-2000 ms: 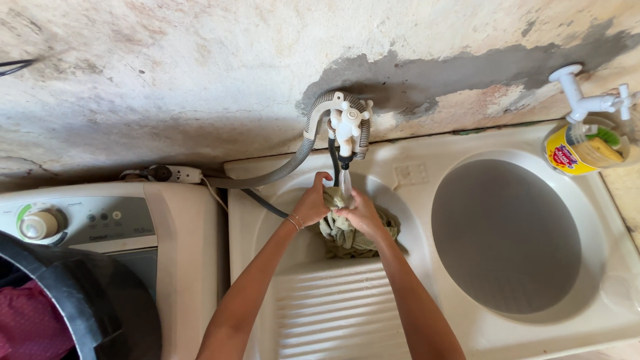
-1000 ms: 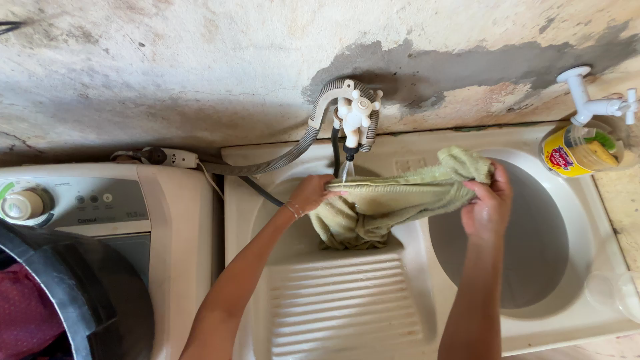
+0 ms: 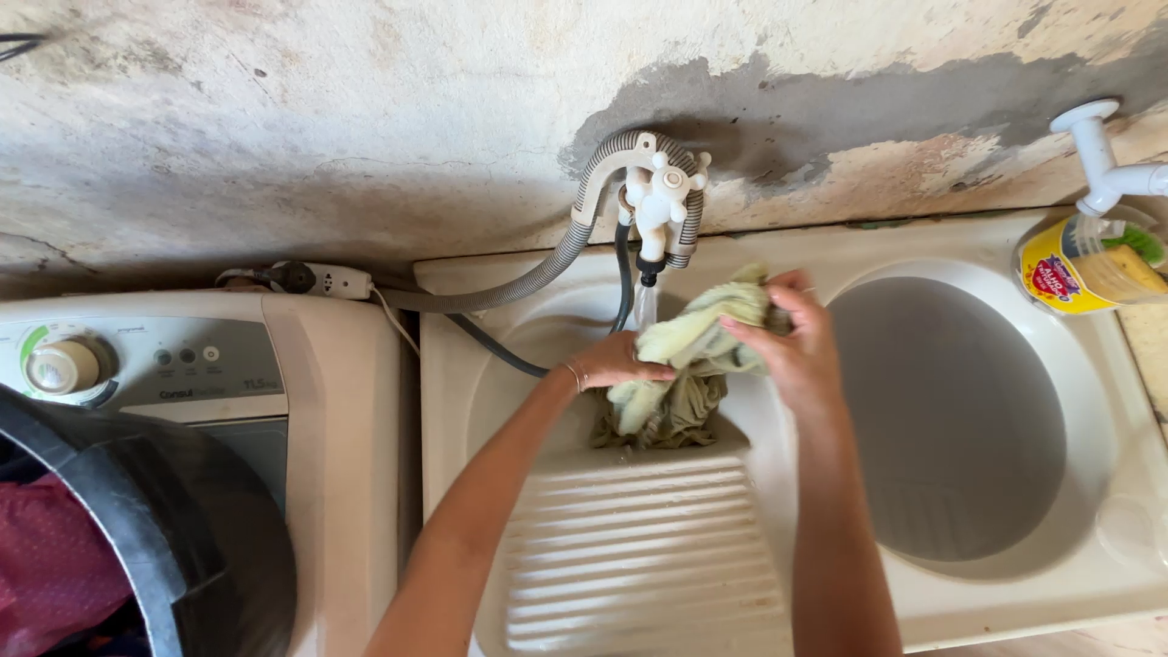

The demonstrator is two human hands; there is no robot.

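Observation:
Water runs from a white plastic tap (image 3: 659, 205) with a black nozzle into the left basin of a laundry sink (image 3: 497, 447). A light green cloth (image 3: 703, 328) is bunched up just right of the stream, its lower folds lying in the basin. My left hand (image 3: 622, 362) grips the cloth's left side, below the nozzle. With thumb and fingers, my right hand (image 3: 789, 324) holds its upper right end, above the divide between the basins.
Grayish water fills the round right basin (image 3: 949, 420). A ribbed washboard (image 3: 648, 557) slopes toward me. At left, a black bucket of clothes (image 3: 210, 520) sits on a washing machine (image 3: 342, 438). A yellow-labelled tub (image 3: 1068, 265) stands below a second white tap (image 3: 1100, 164). A gray hose (image 3: 538, 274) loops around the running tap.
The cloth was low in the basin, then stretched out sideways between both hands; now it is gathered closer together. My right hand has come back left from over the right basin.

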